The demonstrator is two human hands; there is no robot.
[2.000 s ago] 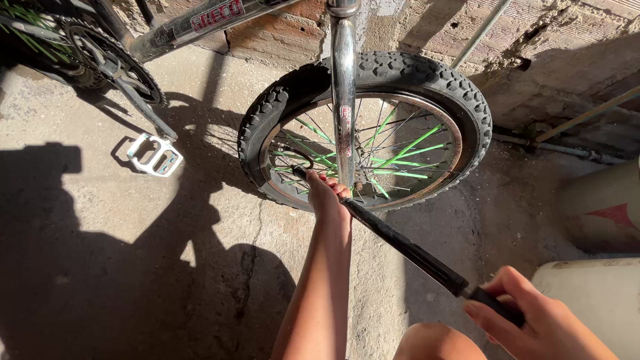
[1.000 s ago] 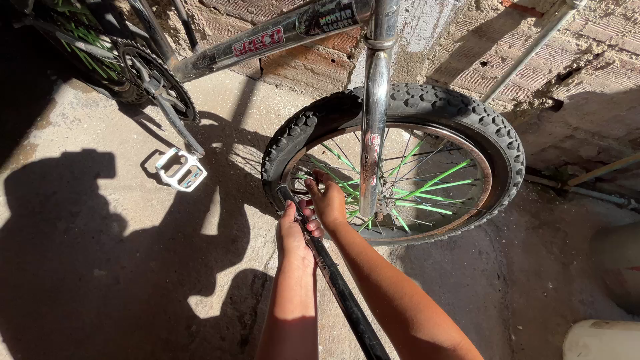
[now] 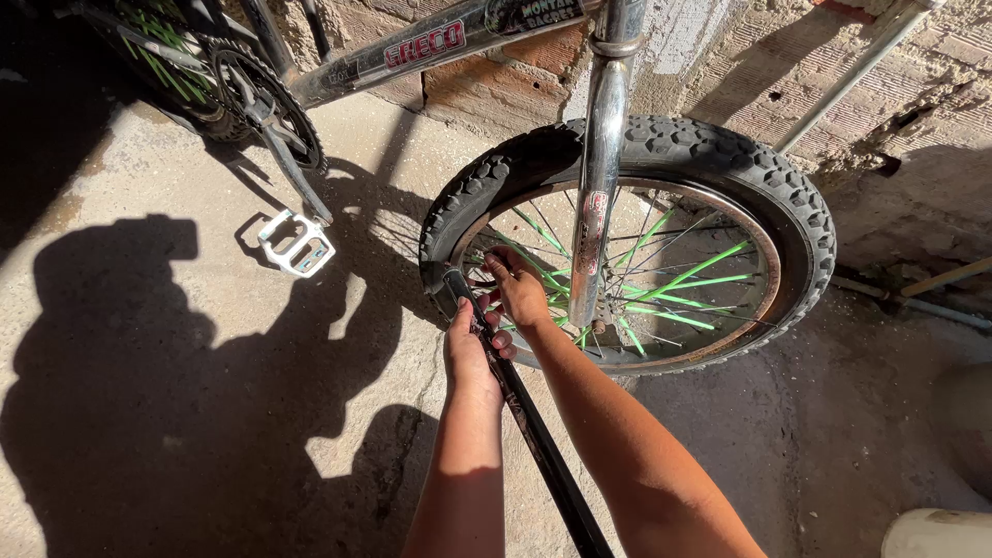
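My left hand (image 3: 474,349) is closed around the upper part of a black bicycle hand pump (image 3: 535,418), whose top end lies against the tire's near left side. Just right of it, my right hand (image 3: 518,287) reaches in at the left rim among the spokes, fingers bent; what its fingertips touch is too small to tell. The front wheel's knobby tire (image 3: 721,151) surrounds a rusty rim (image 3: 763,240) and spokes, some with green covers (image 3: 690,287). In front of the wheel passes the chrome fork leg (image 3: 601,170), down to the hub.
The bicycle frame's down tube (image 3: 372,62) runs to the crank and chainring (image 3: 267,108), with a white pedal (image 3: 297,243) low on the left. A brick wall (image 3: 504,93) stands behind. A metal pipe (image 3: 852,77) leans at right, and a pale container (image 3: 938,535) is at bottom right.
Two seconds ago my right hand held the pump's far end and my left hand was at the wheel. Now my left hand holds the pump near its top and my right hand is at the rim.
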